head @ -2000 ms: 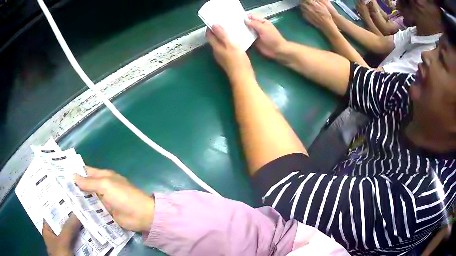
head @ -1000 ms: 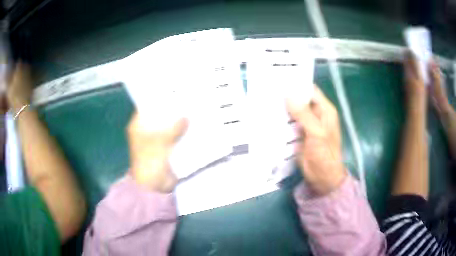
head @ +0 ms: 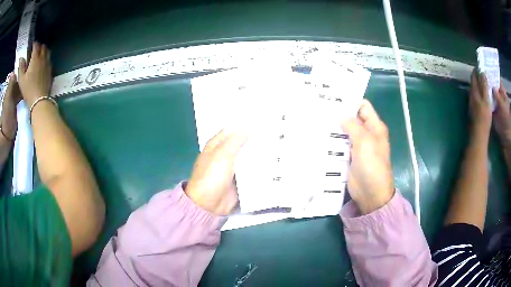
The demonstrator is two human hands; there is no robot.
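Observation:
White printed leaflets (head: 291, 151) with short black heading bars lie overlapping in the middle, over the green bench. A larger, mostly blank white sheet (head: 210, 106) shows beneath them at the left and along the bottom. My left hand (head: 217, 174) holds the left side of the papers, thumb on top. My right hand (head: 368, 160) grips the right edge of the right leaflets, thumb on top. The fingers under the papers are hidden. The sheets are overexposed, so fine print and their number cannot be told.
A pale rail (head: 145, 66) with handwritten marks crosses behind the papers, with a dark belt beyond. A white cord (head: 404, 106) runs down right of my right hand. Neighbours' arms hold white papers at far left (head: 23, 151) and far right (head: 489, 70).
The view has swung from the right-hand neighbour to straight ahead. Since one second ago, my left hand has moved right and the leaflets are closer together, overlapping more.

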